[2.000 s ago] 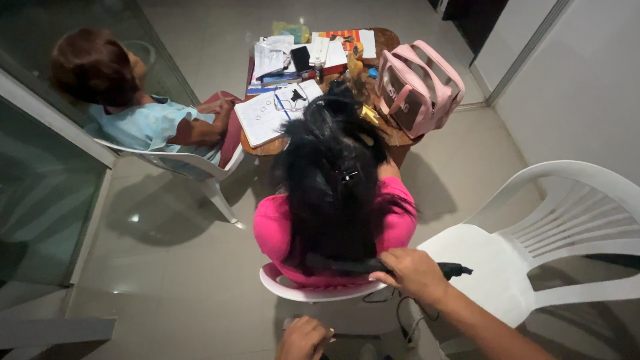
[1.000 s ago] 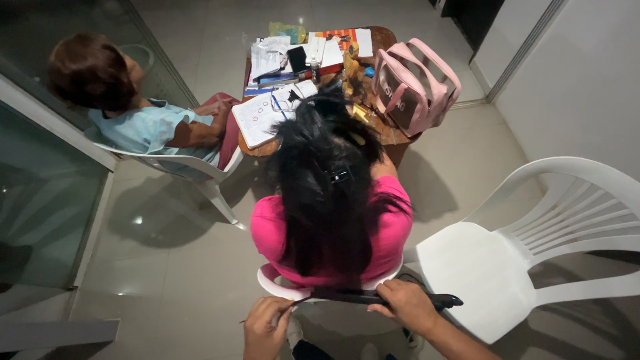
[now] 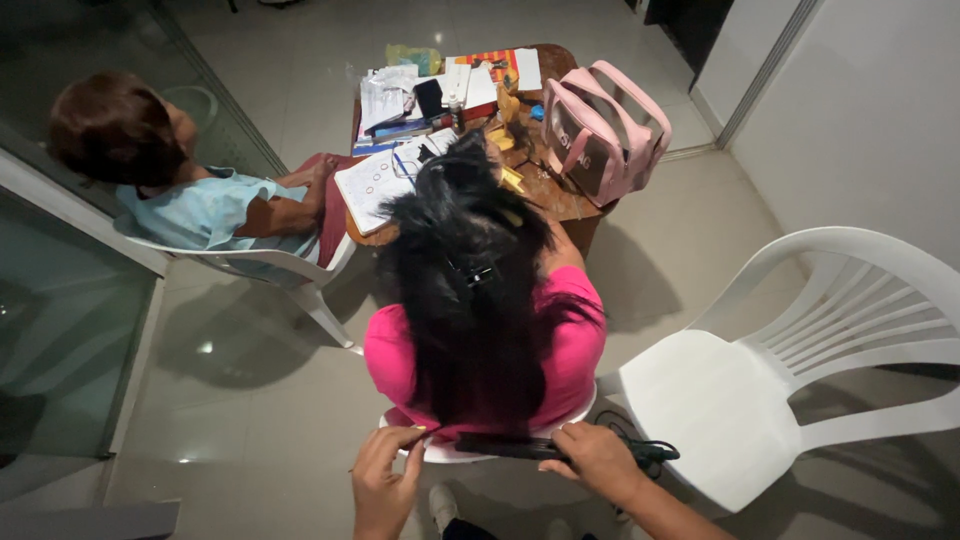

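A person in a pink top sits with their back to me, long black hair hanging down and a dark hair clip fastened at the back of the head. My right hand grips a black hair straightener, which lies level just below the hair ends, over the chair back. Whether its plates hold any hair cannot be told. My left hand is left of the straightener's tip, thumb and fingertips pinched near the lower left hair ends; a thin strand seems to be between them.
A wooden table bears an open notebook, papers, a phone and a pink bag. Another person sits at the left. An unoccupied white plastic chair stands at the right, a black cord beside it.
My left hand came up from the bottom edge to the hair ends between the first two frames. My right hand still holds the straightener, which has stayed low behind the seated person.
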